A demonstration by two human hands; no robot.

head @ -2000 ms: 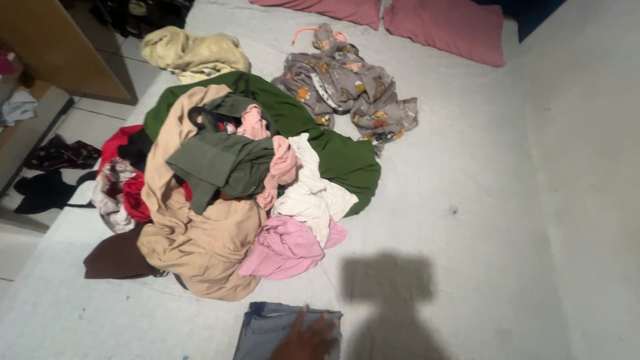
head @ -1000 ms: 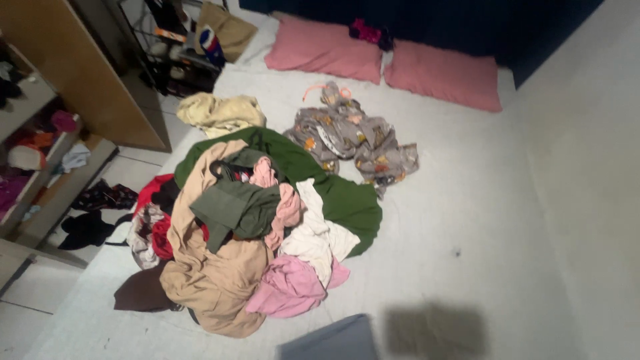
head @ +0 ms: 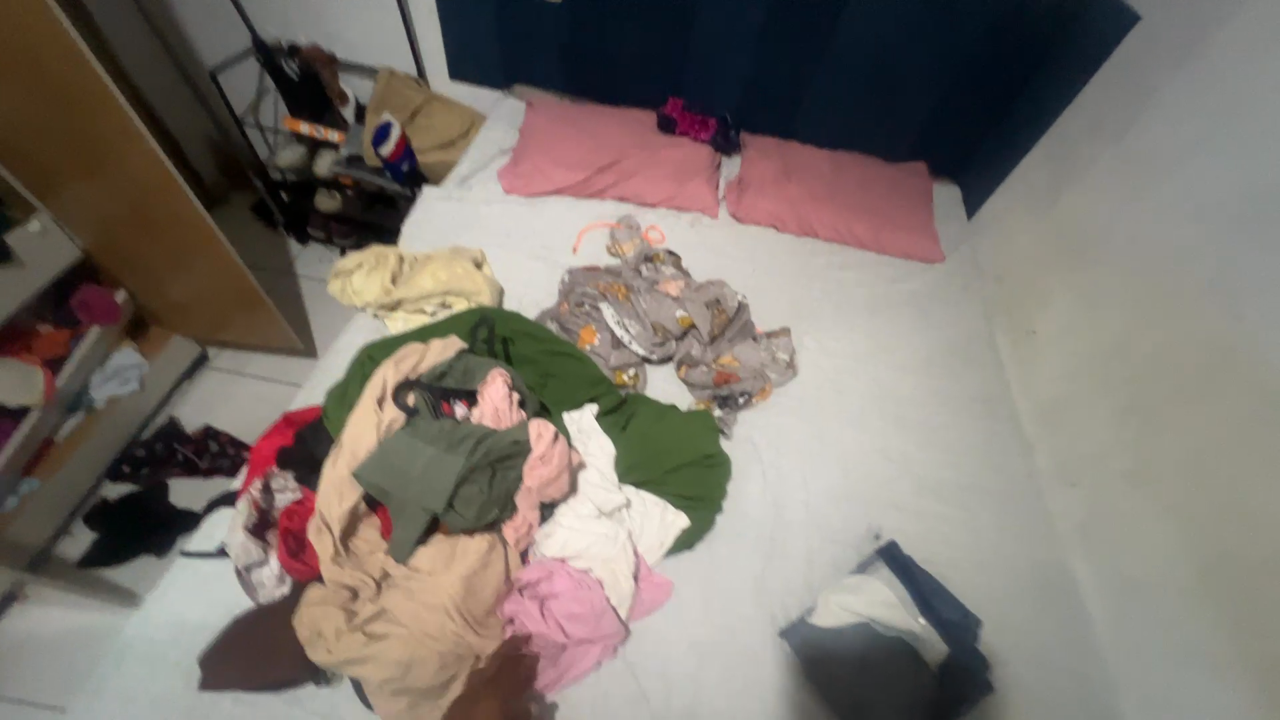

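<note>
A blurred brown shape at the bottom edge, which looks like my left hand, is over the near side of the clothes pile, by the beige cloth and the pink cloth. Its fingers cannot be made out. My right hand does not show. Also in the pile are a green garment, a grey-green garment, a white cloth and a dark brown cloth. At the lower right lies a dark blue folded garment with a whitish part, partly in shadow.
A grey patterned garment and a pale yellow cloth lie beyond the pile. Two pink pillows rest by the dark blue headboard. A wall borders the bed's right side; open shelves stand at left.
The folded blue garment has moved to the right, away from the pile, and a whitish part now shows on it. The hand seen on it two seconds ago is no longer there.
</note>
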